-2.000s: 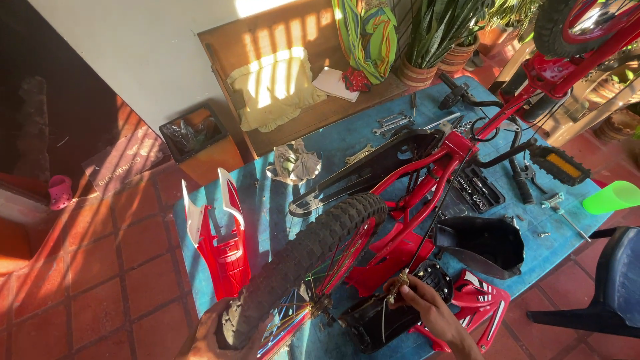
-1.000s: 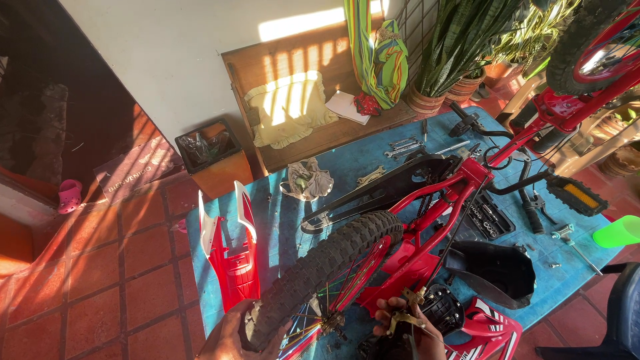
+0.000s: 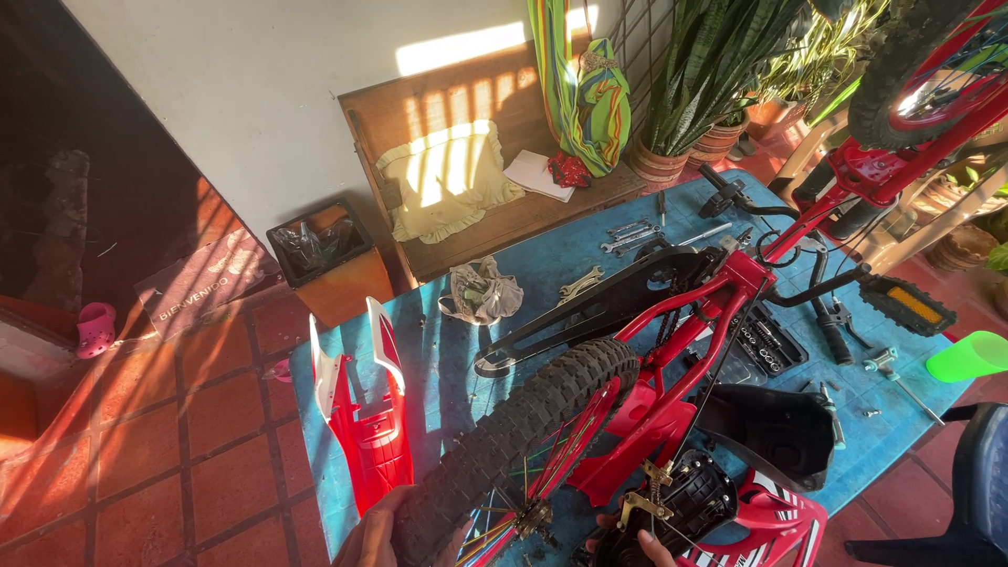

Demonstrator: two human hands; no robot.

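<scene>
A red bicycle frame (image 3: 677, 346) lies upside down across a blue table. My left hand (image 3: 386, 531) is around the knobby tyre of the near wheel (image 3: 528, 425), at its lower left. Right of that wheel's hub (image 3: 535, 516), my right hand (image 3: 630, 543) is at a brass-coloured brake arm bracket (image 3: 646, 504) with a cable; its fingers are partly hidden, and their grip is unclear. A black plastic housing (image 3: 705, 484) sits beside the bracket. Left of the tyre stands a red and white plastic fairing (image 3: 370, 425).
On the blue table (image 3: 543, 236) lie wrenches (image 3: 630, 235), a crumpled cloth (image 3: 484, 291), a black chain guard (image 3: 583, 315), a socket set (image 3: 764, 342) and a green cup (image 3: 959, 357). A blue chair (image 3: 976, 472) stands at right, a bin (image 3: 335, 260) beyond the table's left end.
The view has shifted, with the bicycle now lower and further right. My left hand stays at the tyre. My right hand remains by the brass-coloured bracket, now lower in view.
</scene>
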